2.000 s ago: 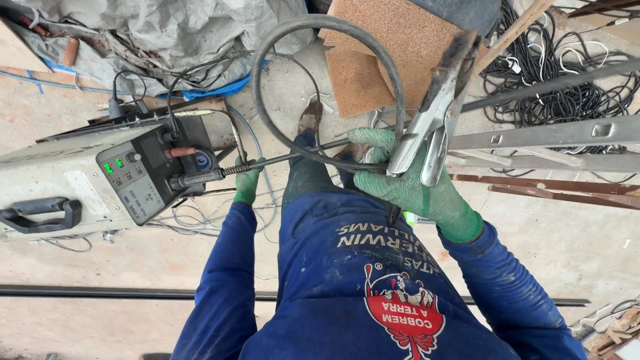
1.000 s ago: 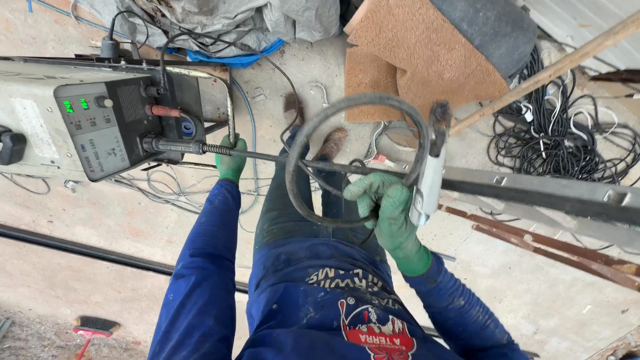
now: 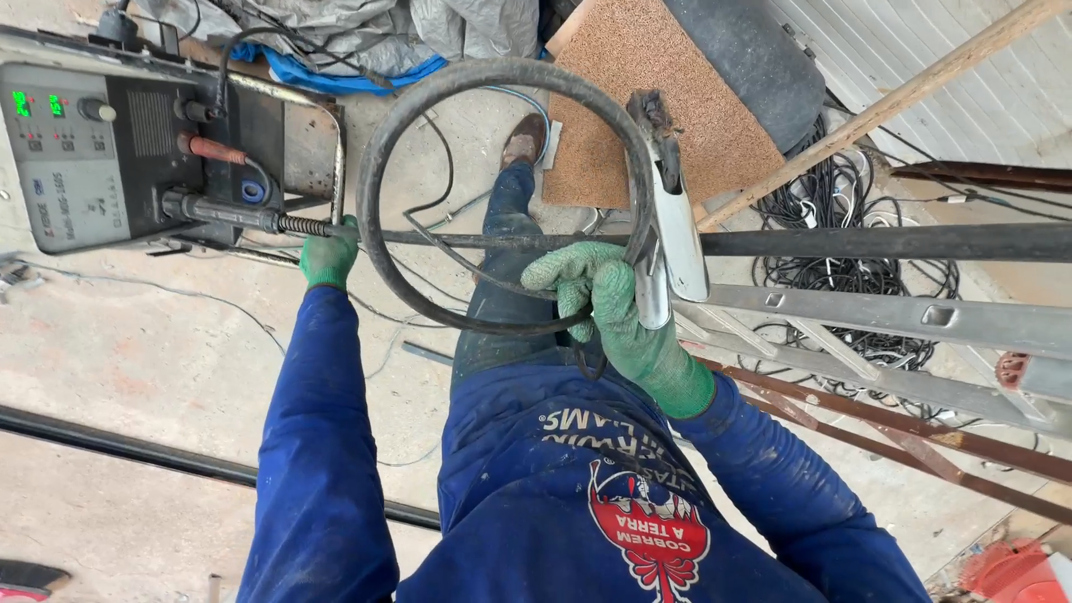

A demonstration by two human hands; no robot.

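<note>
My left hand [image 3: 329, 255], in a green glove, is closed on the metal tube frame [image 3: 338, 159] beside a MIG welding machine [image 3: 71, 159]. My right hand [image 3: 628, 322], also gloved, holds a looped black cable [image 3: 377, 134] and a metal welding ground clamp [image 3: 680, 226] together. The clamp's dark jaws point up, its handles down by my fingers. From the machine's front, a thick cable with a spring sleeve [image 3: 303, 226] runs right, behind the loop. A reddish plug [image 3: 213, 149] sits in the machine's front panel.
A cork-like brown board [image 3: 662, 109] and grey sheeting [image 3: 477, 29] lie ahead. To the right are a wooden pole [image 3: 888, 109], tangled black cables [image 3: 837, 188], a metal ladder [image 3: 871, 314] and brown metal bars [image 3: 837, 410]. A long black bar [image 3: 126, 448] crosses the floor at left.
The clamp in my right hand has turned from slanting to nearly upright, and the cable loop hangs rounder beside it. My left hand stays at the frame. The view has shifted.
</note>
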